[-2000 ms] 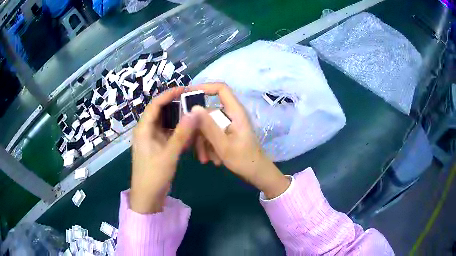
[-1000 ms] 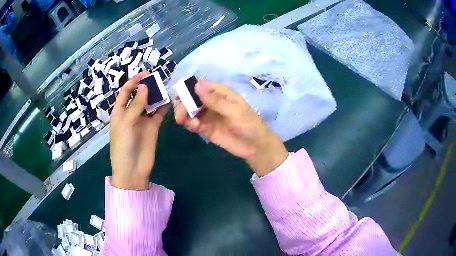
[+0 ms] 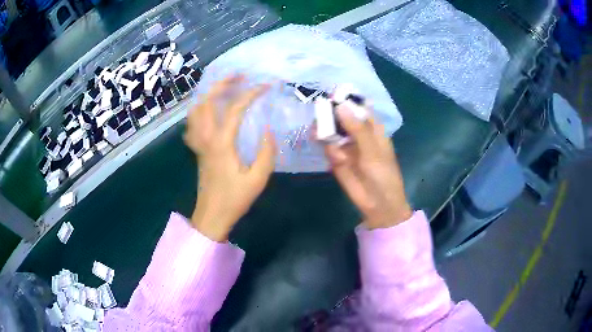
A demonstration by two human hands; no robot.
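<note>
My right hand (image 3: 367,159) is over the right part of the frosted plastic bag (image 3: 344,61) and holds white-and-black parts (image 3: 326,118) between its fingers, at least two; they are blurred. My left hand (image 3: 227,152) is spread over the left side of the bag, fingers apart, with no part seen in it; whether it touches the bag I cannot tell. A few white-and-black parts (image 3: 305,93) show in the middle of the bag.
A heap of white-and-black parts (image 3: 117,107) lies beyond the pale rail (image 3: 146,133) at the left. White plastic parts (image 3: 78,298) lie at bottom left by a clear bag (image 3: 23,301). A bubble wrap sheet (image 3: 441,55) lies at upper right. Stools (image 3: 487,172) stand at right.
Both hands have moved right to the frosted bag. My left hand held a white-and-black part and is now spread without one. My right hand now holds the parts together. The view has shifted right.
</note>
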